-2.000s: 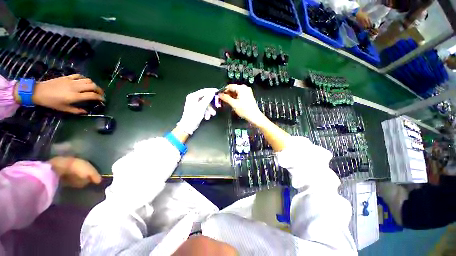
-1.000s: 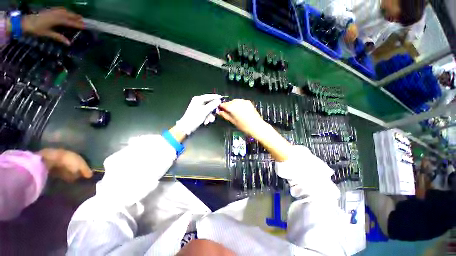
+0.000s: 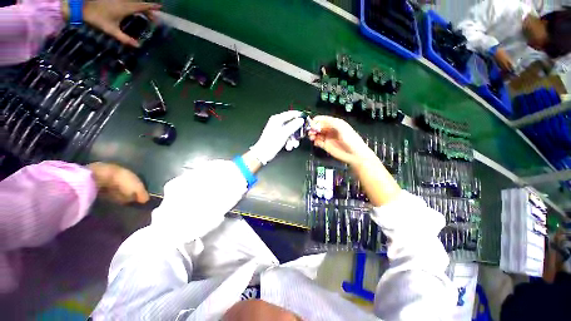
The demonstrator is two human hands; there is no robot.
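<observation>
My left hand (image 3: 279,134), in a white glove with a blue wrist strap (image 3: 245,172), is closed on a small dark unit (image 3: 304,127) above the dark green mat. My bare right hand (image 3: 334,136) touches the same unit from the right with its fingertips. The fingers cover most of the unit, so its details are hidden. Loose unfinished units with thin silver pieces, such as one (image 3: 164,133), lie on the mat to the left. Clear blister trays (image 3: 317,217) with rows of units lie to the right.
A co-worker's hand (image 3: 116,17) in a pink sleeve is over trays of dark parts at far left; the other hand (image 3: 119,183) is at the bench edge. Blue bins (image 3: 418,54) stand across the bench. A white stack (image 3: 521,232) is at right. Another person (image 3: 501,31) is opposite.
The view has shifted, so the bench appears further right. The co-worker's upper hand has moved away from the loose units to the far trays. My hands stay together at the unit.
</observation>
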